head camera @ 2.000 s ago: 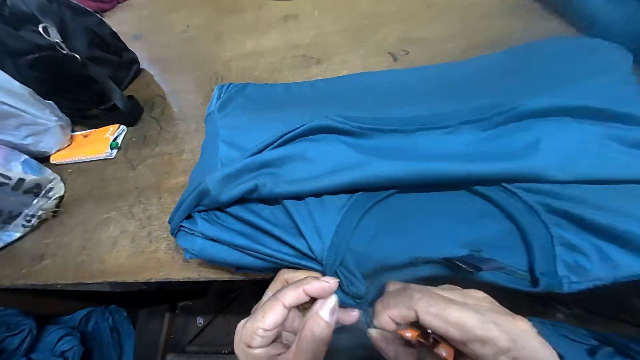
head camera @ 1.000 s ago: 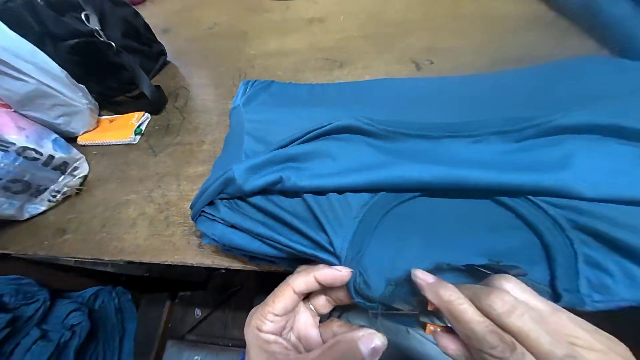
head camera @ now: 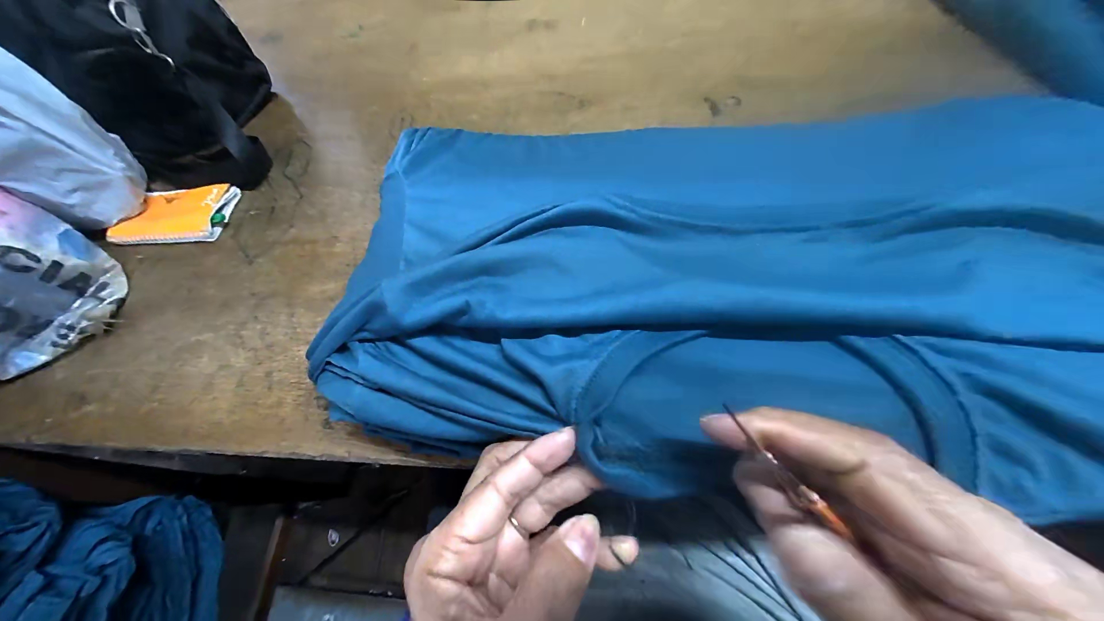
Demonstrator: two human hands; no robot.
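Observation:
A stack of blue knit garments [head camera: 673,276] lies along the table's front edge, with the ribbed neckline [head camera: 604,379] of the top one facing me. My left hand [head camera: 526,535] is palm up at the lower left of this neckline, its fingertips at the cloth and its fingers loosely curled. Whether it pinches a thread or the fabric cannot be told. My right hand [head camera: 845,509] holds a small pointed tool with an orange handle [head camera: 824,513], probably a thread snipper or seam ripper, its thin dark tip up and left above the neckline opening.
The wooden table [head camera: 216,345] bears a black bag [head camera: 172,86], plastic bags [head camera: 60,138] and an orange notebook [head camera: 177,214] at the left. More blue cloth [head camera: 112,552] lies below the table edge at lower left. Another blue bundle [head camera: 1044,43] is at the upper right.
Two seconds ago both hands were close together at the neckline's lower edge. My right hand has since moved away to the right, and the tool's pointed tip now shows. My left hand's fingers have opened somewhat.

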